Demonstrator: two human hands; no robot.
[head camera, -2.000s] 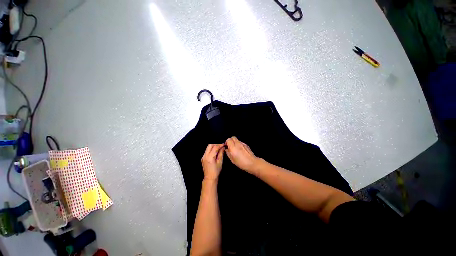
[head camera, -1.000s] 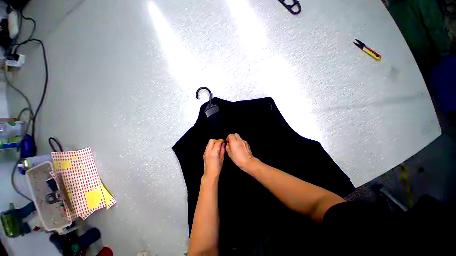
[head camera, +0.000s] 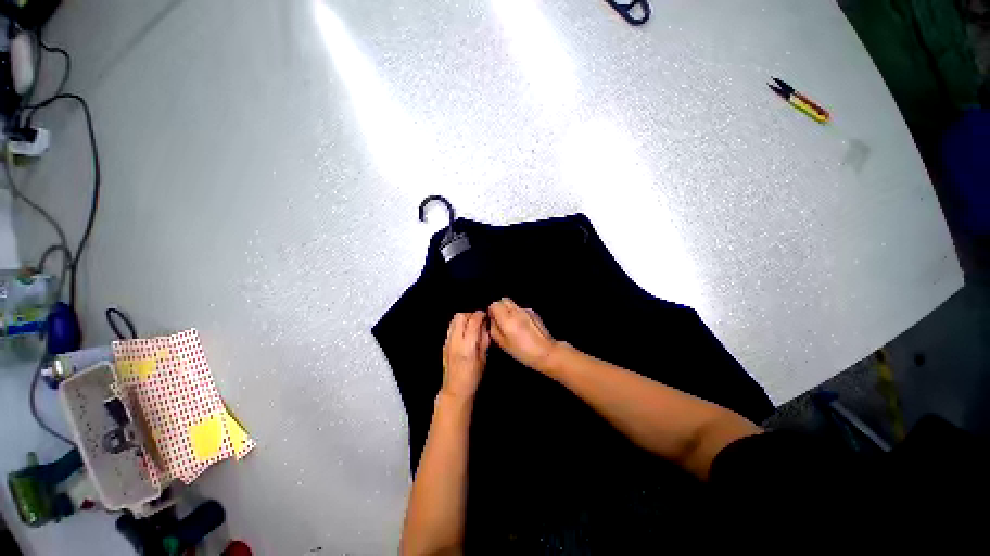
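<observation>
A black sleeveless garment (head camera: 608, 326) lies spread on the white table, its neckline away from me. A black hanger hook (head camera: 436, 206) stands out of the neckline, above a small dark label (head camera: 454, 248). My left hand (head camera: 466, 350) and my right hand (head camera: 519, 331) are bare and meet at the upper front of the garment. The fingertips of both hands pinch the fabric at the centre line. Any fastener between them is too small to see.
The white table (head camera: 271, 272) bears yellow-red snips (head camera: 801, 100) at the right, part of a black hanger (head camera: 632, 9) at the far edge, and dotted paper (head camera: 179, 396), a white basket (head camera: 109, 445), bottles (head camera: 30, 304) and cords (head camera: 92, 163) at the left.
The hands stay at the same spot on the garment, with small finger shifts. The view has moved slightly, so the snips and far hanger sit higher in the picture.
</observation>
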